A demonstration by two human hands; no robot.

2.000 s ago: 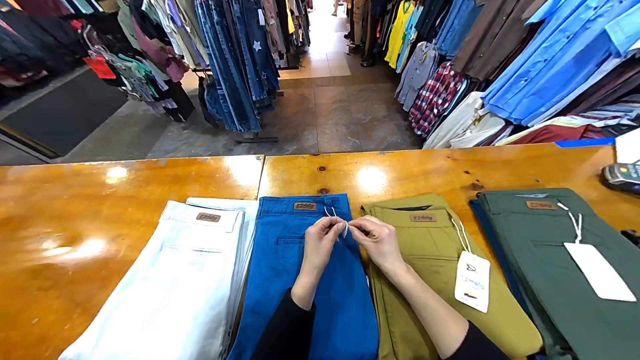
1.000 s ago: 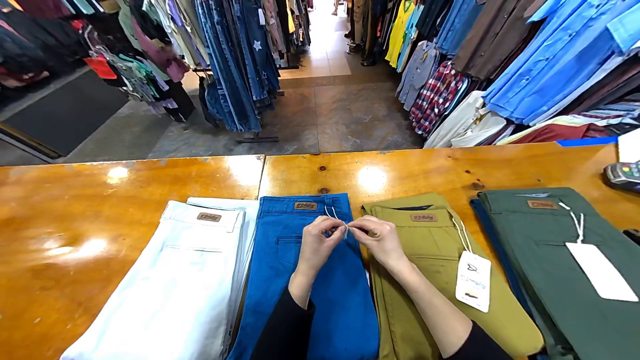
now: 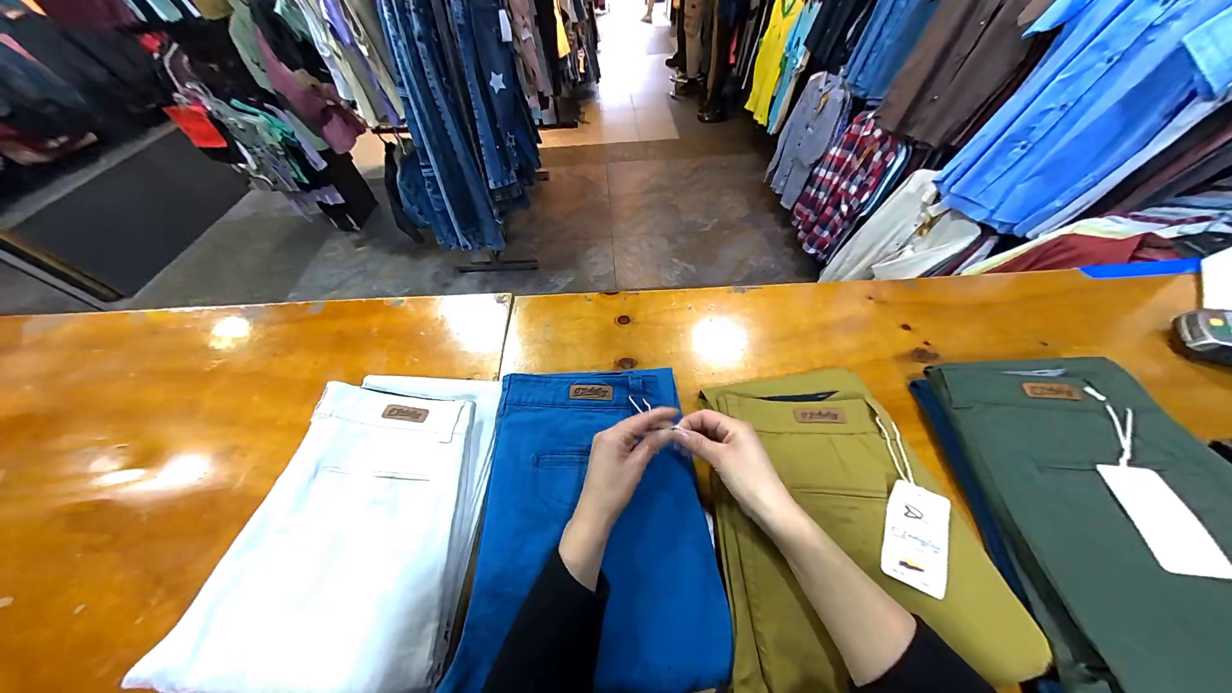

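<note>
My left hand (image 3: pixel 624 460) and my right hand (image 3: pixel 733 456) meet fingertip to fingertip above the blue folded trousers (image 3: pixel 616 568), both pinching a thin white tag string (image 3: pixel 639 402) near the waistband. Left of them lie white folded trousers (image 3: pixel 327 539) with a brown patch. Under my right forearm are olive trousers (image 3: pixel 818 462), whose white hang tag (image 3: pixel 916 539) rests on the cloth by a looped cord. Dark green trousers (image 3: pixel 1049 443) lie at the right, also with a white hang tag (image 3: pixel 1167 520). Whether a tag hangs on the string in my fingers is hidden.
The folded trousers lie on a varnished wooden counter (image 3: pixel 241 385). A card terminal (image 3: pixel 1203 335) sits at its right edge. Beyond it stand racks of hanging jeans (image 3: pixel 452 115) and blue shirts (image 3: pixel 1088 115), with a tiled aisle (image 3: pixel 654 212) between them.
</note>
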